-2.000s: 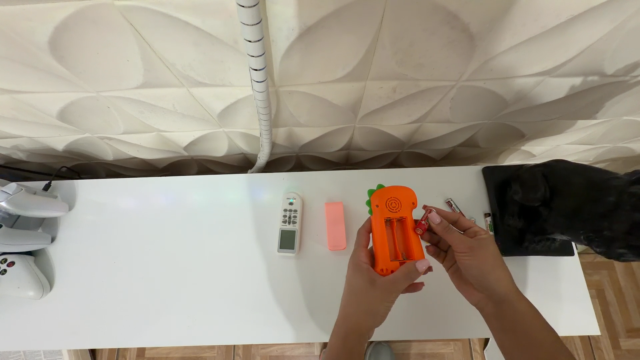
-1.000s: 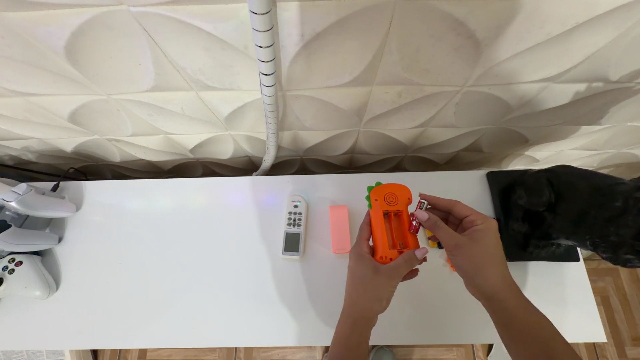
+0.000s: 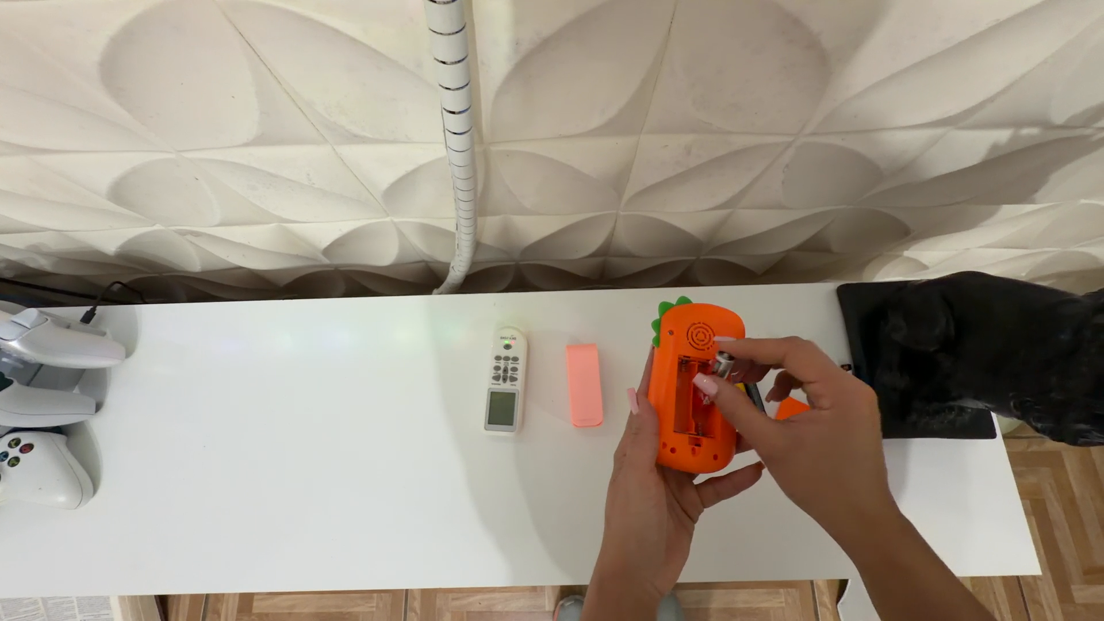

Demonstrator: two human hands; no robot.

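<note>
My left hand [image 3: 651, 483] holds an orange plastic toy [image 3: 677, 435] with green spikes, its back facing up and its two-slot battery compartment uncovered. Between the thumb and fingers of my right hand [image 3: 802, 405] is a small battery [image 3: 724, 364], silver at one end, held at the compartment's right edge. Whether it touches the slot is hard to see. Left of the toy lie a salmon-pink case [image 3: 584, 385] and a white remote control [image 3: 505, 379]. Partly behind my right hand, an orange piece [image 3: 791, 408] rests on the white table.
Game controllers [image 3: 43, 468] stand at the table's [image 3: 259, 483] left end. A black animal [image 3: 992, 345] leans over a black mat or flat device [image 3: 871, 345] at the right end. A white wrapped cable [image 3: 460, 147] runs down the textured wall behind the table.
My right hand has brought the battery from beside the toy to over the compartment's right edge. The orange toy stays in my left hand.
</note>
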